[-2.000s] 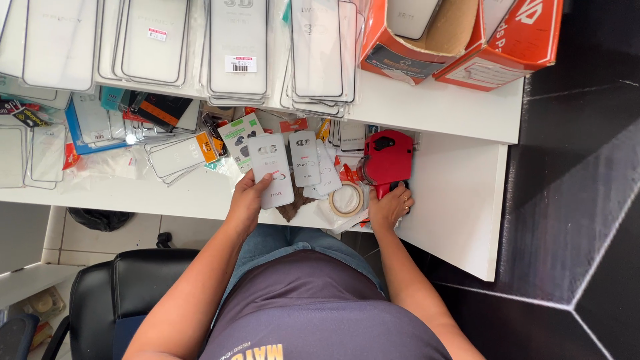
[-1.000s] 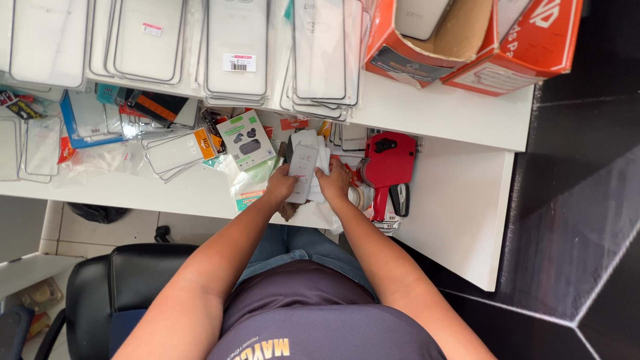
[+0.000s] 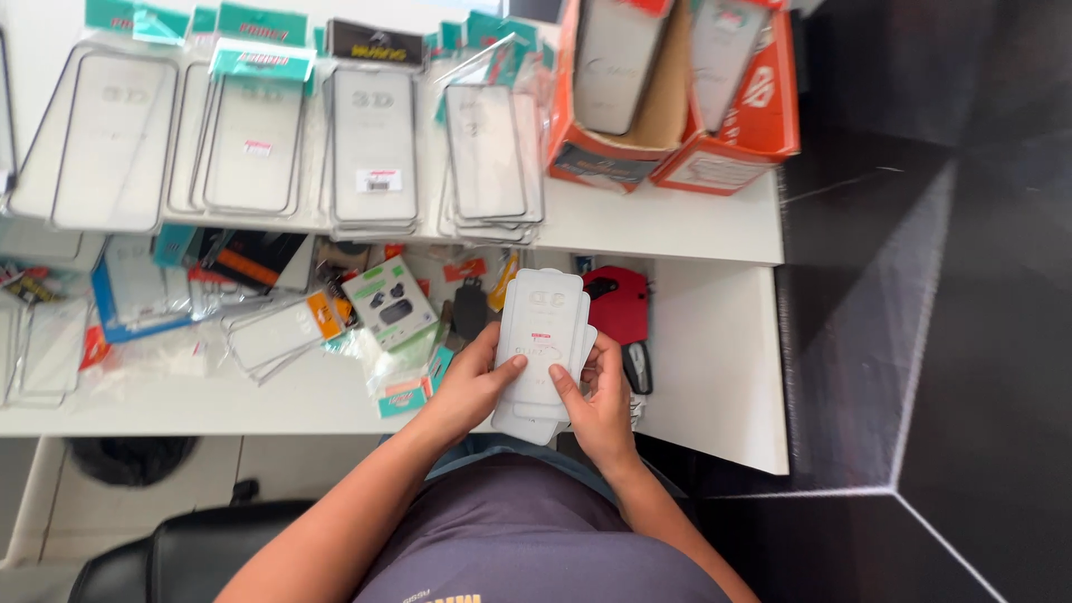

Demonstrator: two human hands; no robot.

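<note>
Near the counter's front edge, a small fanned stack of white screen protector cards (image 3: pixel 544 318) is held between both my hands. My left hand (image 3: pixel 477 381) grips its left side, thumb on top. My right hand (image 3: pixel 599 402) holds the right side, its thumb also on the top card, which bears a small red and white sticker. Behind and right of the stack lies a red price label gun (image 3: pixel 624 306) with a black handle, partly hidden. A white and green earbud box (image 3: pixel 390 303) lies to the left of the stack.
Packaged screen protectors (image 3: pixel 374 151) lie in rows on the raised white shelf (image 3: pixel 670 219). Two orange cardboard boxes (image 3: pixel 615 159) stand at its right. More packets (image 3: pixel 276 335) cover the lower counter. A black chair (image 3: pixel 193 544) is at lower left.
My right hand was at the red label gun two seconds ago and now holds the cards with my left hand. The cards, earlier spread apart, are now gathered in a stack.
</note>
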